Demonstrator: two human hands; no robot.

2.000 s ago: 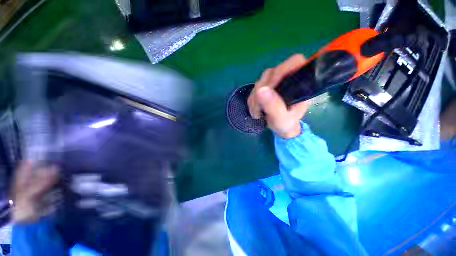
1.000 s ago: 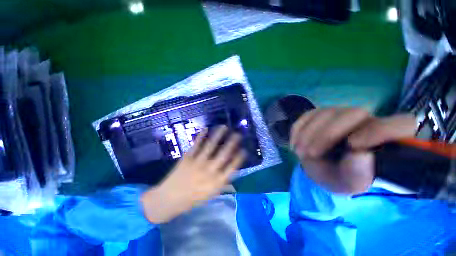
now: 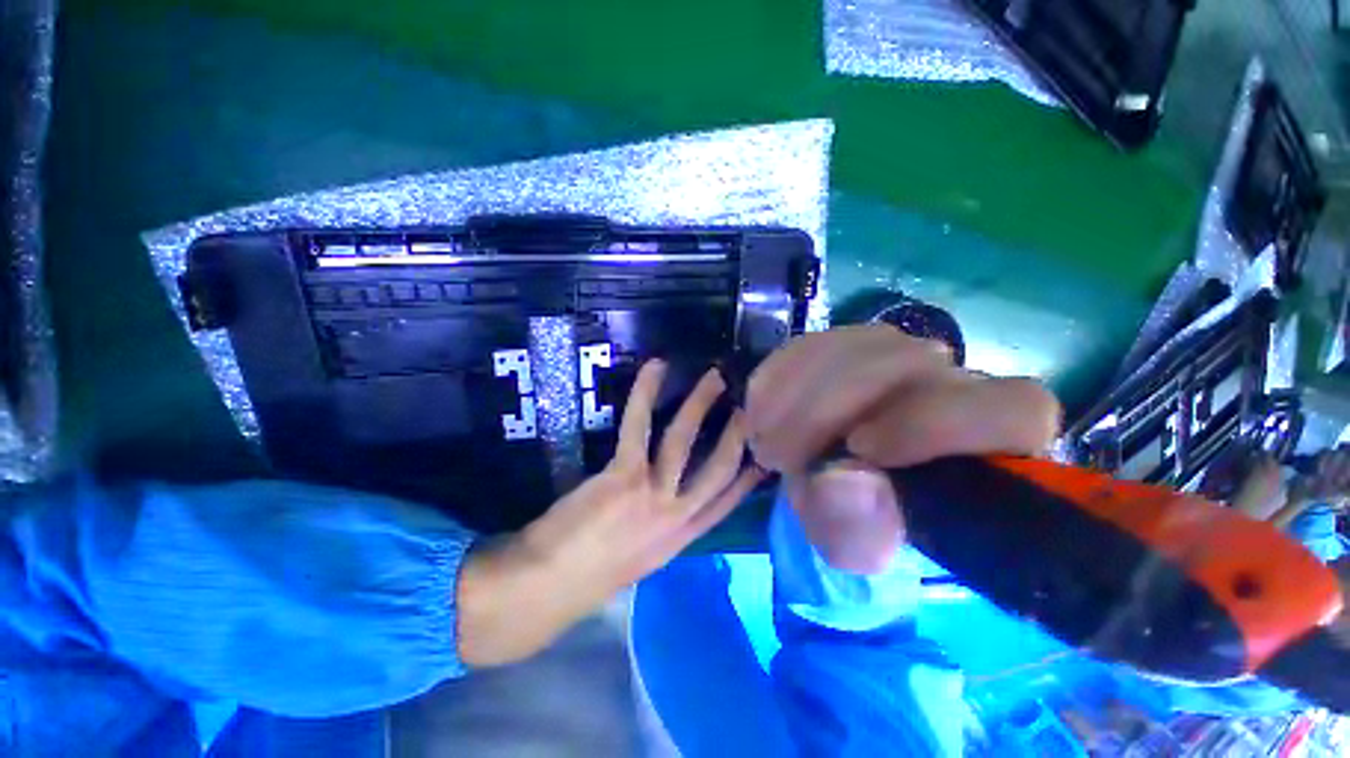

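A flat black housing (image 3: 407, 319) lies on a silvery-white foam sheet (image 3: 696, 170) in front of me. Two white brackets (image 3: 595, 388) sit mid-housing with a pale strip (image 3: 555, 393) between them. My left hand (image 3: 607, 518) rests with spread fingers on the housing's near right part. My right hand (image 3: 888, 430) grips a black and orange-red electric screwdriver (image 3: 1096, 570) at the housing's right end. The driver tip and any screw are hidden by my fingers. A round dark screw dish (image 3: 925, 322) shows partly behind my right hand.
Another black housing (image 3: 1096, 59) lies with foam at the far right. More housings with foam sheets (image 3: 1192, 393) stand at the right. A foam edge (image 3: 30, 252) shows at far left. Part of another person's hand (image 3: 1266, 486) is at the right edge.
The housing was carried in at the left, then laid on the bench with its foam sheet; it now appears straighter and closer. My left hand has settled on it. My right hand moved from the dish to it.
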